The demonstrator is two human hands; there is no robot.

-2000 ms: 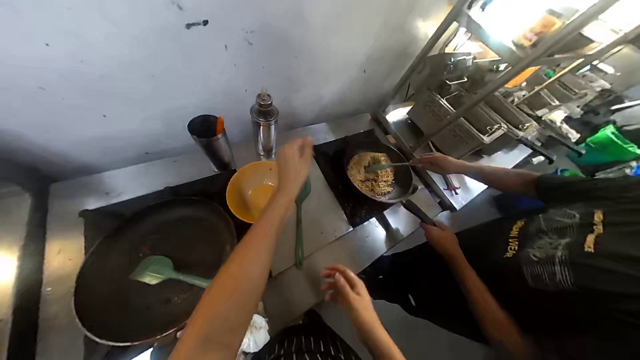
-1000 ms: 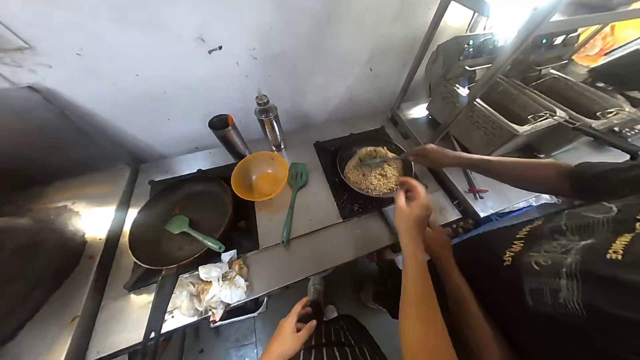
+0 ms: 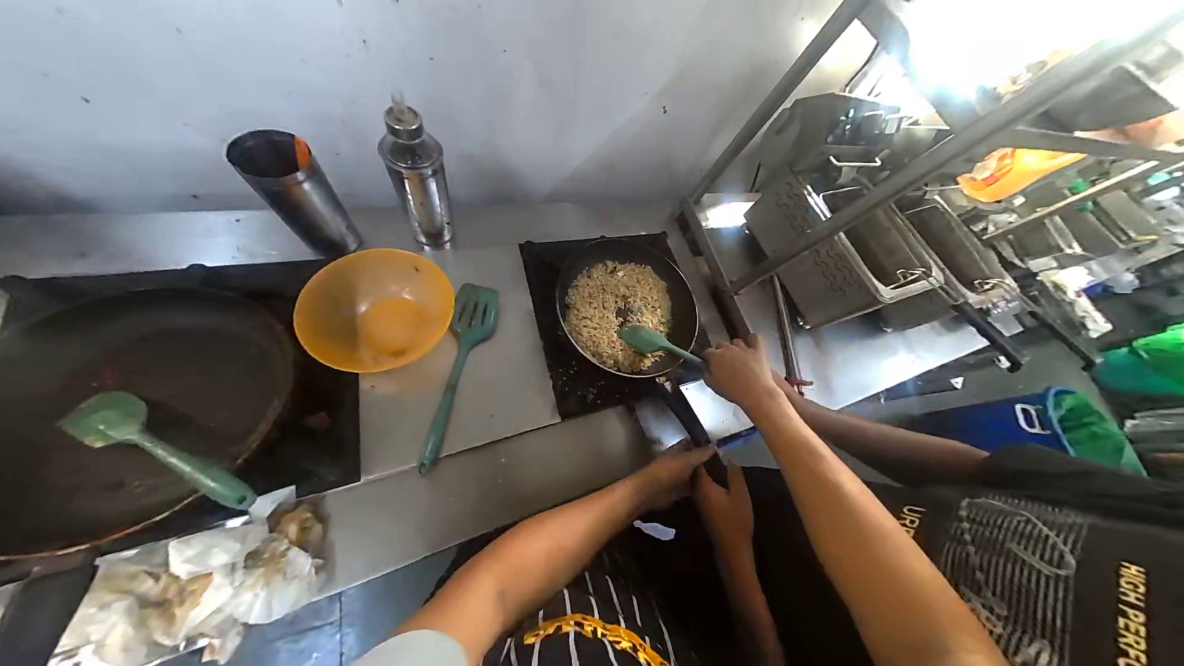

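Fried rice (image 3: 606, 310) fills a small black frying pan (image 3: 692, 310) on a burner. My right hand (image 3: 740, 372) is closed around the handle of a green spatula (image 3: 645, 339), its head in the rice; a co-worker's hand is partly hidden behind mine. My left hand (image 3: 680, 474) is at the frying pan's black handle (image 3: 684, 412), its fingers closed on it, right beside the co-worker's other hand (image 3: 726, 504). A green slotted turner (image 3: 474, 314) lies on the steel counter (image 3: 509, 398), beside an orange bowl (image 3: 375, 310).
At left a large black pan (image 3: 176, 351) holds another green spatula (image 3: 116, 418). Crumpled stained paper (image 3: 199, 583) lies below it. A steel cylinder (image 3: 301, 199) and a metal bottle (image 3: 418, 180) stand by the wall. Fryer baskets (image 3: 832, 250) and a rack post (image 3: 786, 102) are at right.
My left hand has moved right from near the counter's front edge to the pan's handle. My right hand, first over the orange bowl and then beside the pan, now grips the spatula the co-worker was holding.
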